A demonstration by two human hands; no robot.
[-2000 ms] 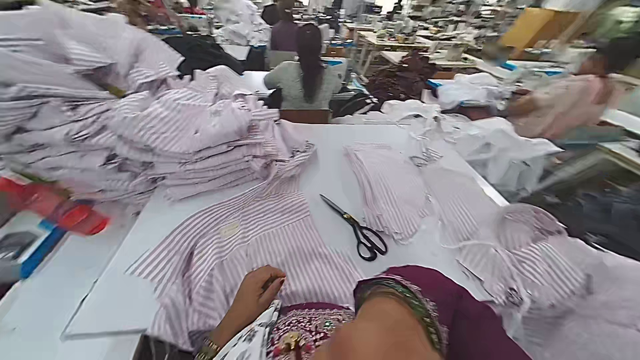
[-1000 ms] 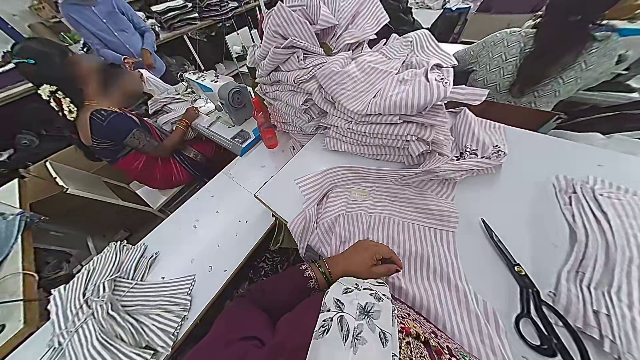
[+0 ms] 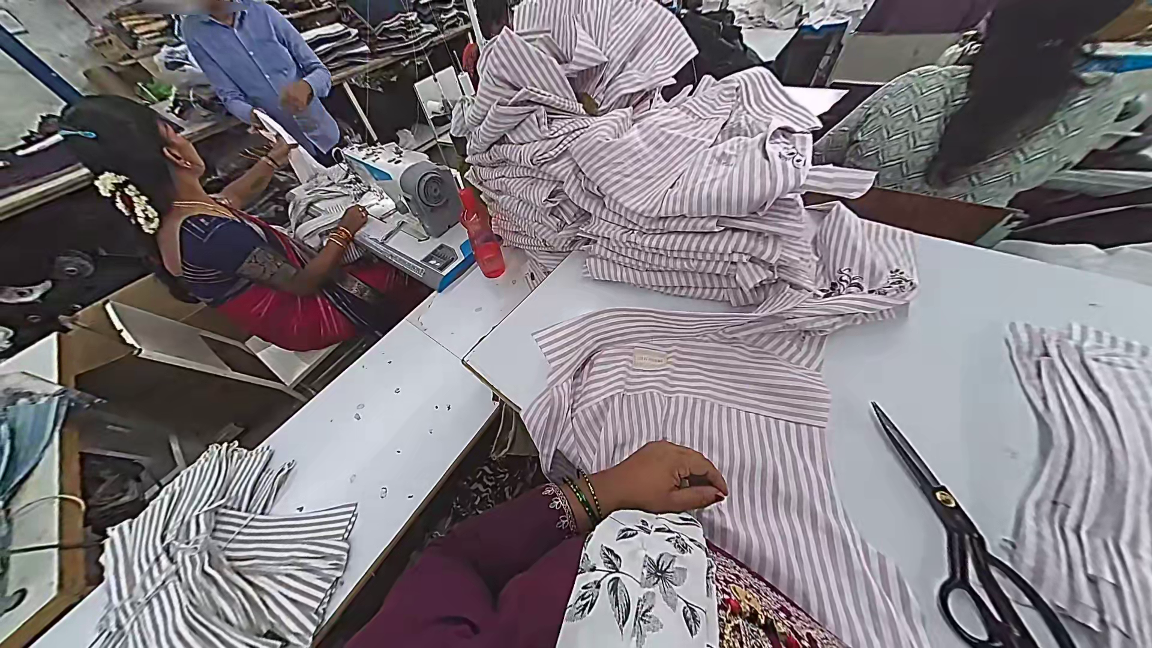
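Note:
My left hand [image 3: 670, 477] rests on a pink-and-white striped shirt [image 3: 756, 459] spread on the white table. Its fingers are curled in with the thumb against them, and no cloth shows between them. Green bangles circle the wrist below a purple sleeve. The shirt has a small label [image 3: 651, 360] near its top. Black-handled fabric scissors [image 3: 958, 531] lie to the right of the shirt, blades pointing away. Beyond them are striped cut pieces [image 3: 1080, 468]. A tall heap of striped shirts [image 3: 666, 180] stands behind. My right hand is not in view.
At the left edge of the table lies a gray-and-white striped cloth bundle [image 3: 225, 549]. A red bottle [image 3: 482, 236] stands beside a sewing machine [image 3: 409, 189], where a person [image 3: 270, 279] sits. Another person [image 3: 261, 63] stands behind; a third [image 3: 963, 126] is at upper right. White floral cloth [image 3: 639, 580] covers my lap.
The view has swung far to the left. My right arm, visible two seconds ago, is out of frame. My left hand stays on the striped shirt.

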